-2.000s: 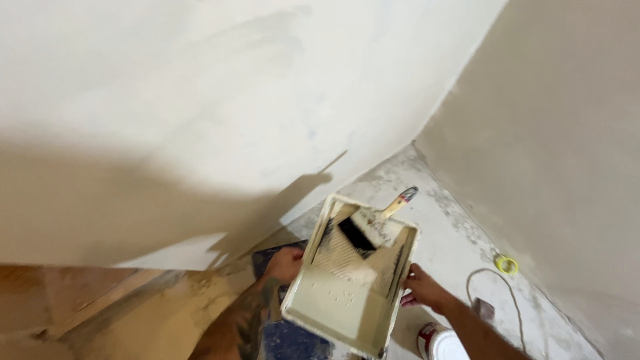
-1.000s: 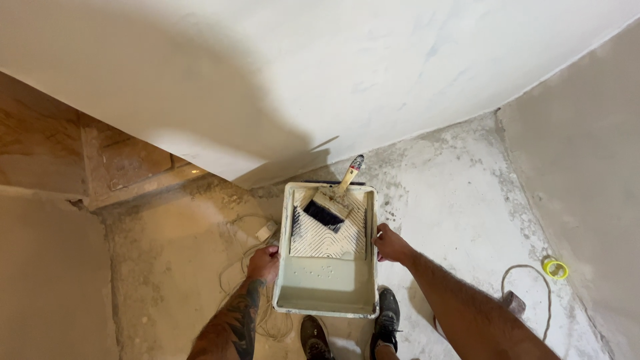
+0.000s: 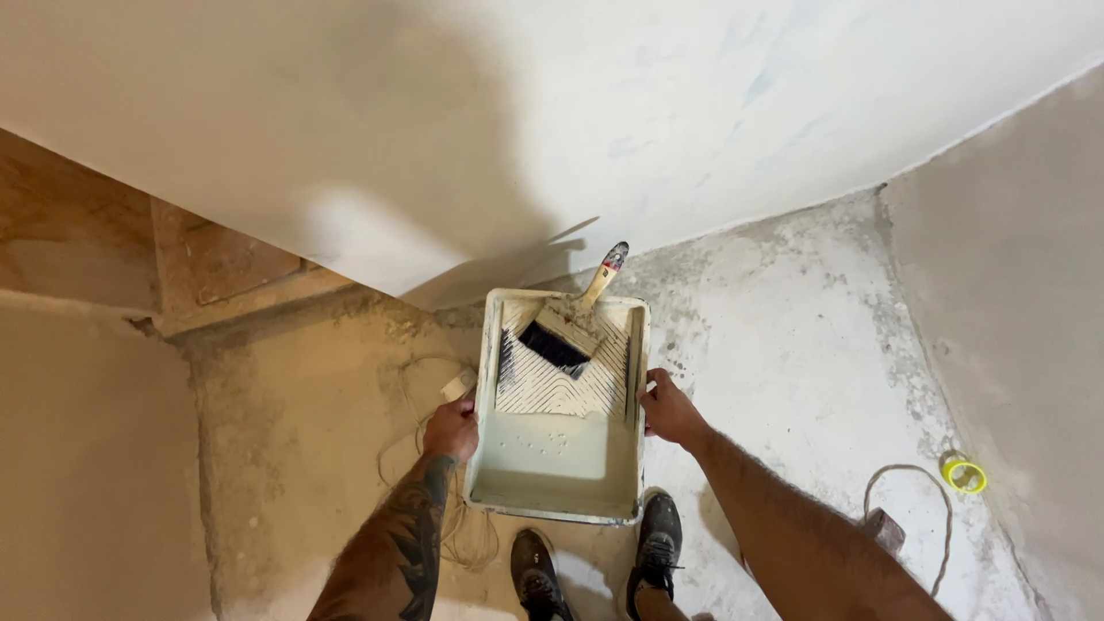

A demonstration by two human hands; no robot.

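A plastic paint tray (image 3: 565, 457) is held level-looking between my hands above the floor. On its left rim my left hand (image 3: 451, 429) is closed, and my right hand (image 3: 671, 409) grips the right rim. Pale paint (image 3: 543, 448) pools in the lower, near part of the tray. A wide flat paintbrush (image 3: 569, 329) lies across the ribbed ramp, its dark bristles pointing down-left and its wooden handle reaching over the far rim. The fingertips under the tray are hidden.
A white wall (image 3: 690, 129) rises ahead, and a grey wall (image 3: 1009, 259) stands at right. On the concrete floor (image 3: 776, 345) lie a yellow tape roll (image 3: 963, 473), a cord (image 3: 947, 517) beside a small block (image 3: 885, 530), and loose cable (image 3: 470, 539) at left. My shoes (image 3: 660, 526) are below the tray.
The tray, tilted across the view two seconds ago, is now nearly straight in it, with both hands still on its rims. The view has turned; the white bucket seen earlier is out of sight.
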